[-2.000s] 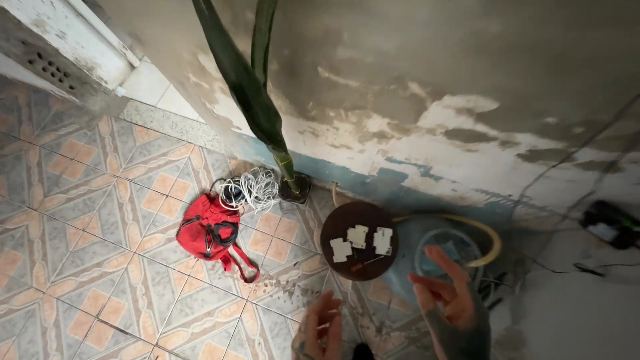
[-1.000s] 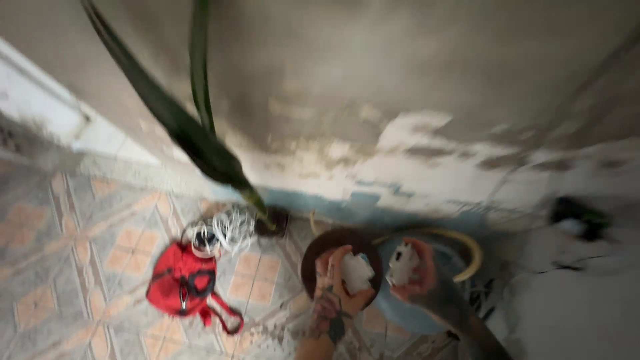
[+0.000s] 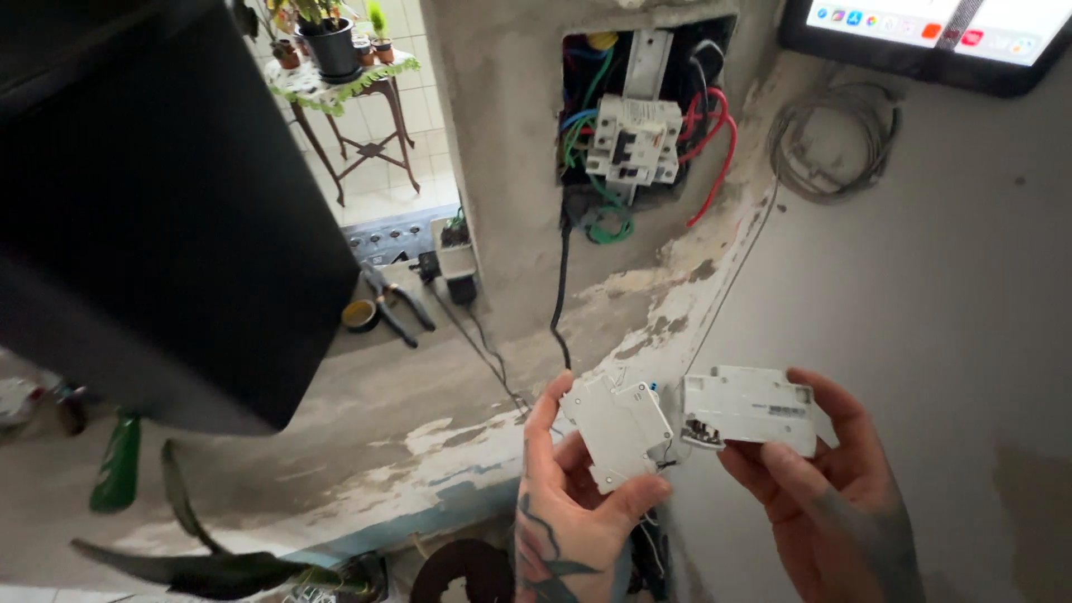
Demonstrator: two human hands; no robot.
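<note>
A white circuit breaker (image 3: 618, 429) is held side-on between the thumb and fingers of my left hand (image 3: 578, 511). Close beside it on the right, my right hand (image 3: 829, 486) grips another white breaker-like module (image 3: 749, 409), turned lengthwise, with metal parts showing at its left end. A narrow gap separates the two. Above them, mounted breakers (image 3: 636, 142) sit on a metal DIN rail (image 3: 646, 63) in an open wall box. Red wires (image 3: 729, 142) loop out on the box's right, and green wires (image 3: 610, 230) hang below it.
A large black box-like object (image 3: 159, 193) fills the upper left. Pliers (image 3: 394, 301) and a roll of tape (image 3: 360, 315) lie on a ledge near a window opening. A coiled grey cable (image 3: 833, 142) hangs on the right wall under a lit screen (image 3: 930, 33). Plant leaves (image 3: 209, 569) are lower left.
The view has swung up from the floor to the wall box. Two seconds ago both hands were empty above the round stool; one second ago they held white modules there, and they still hold modules now.
</note>
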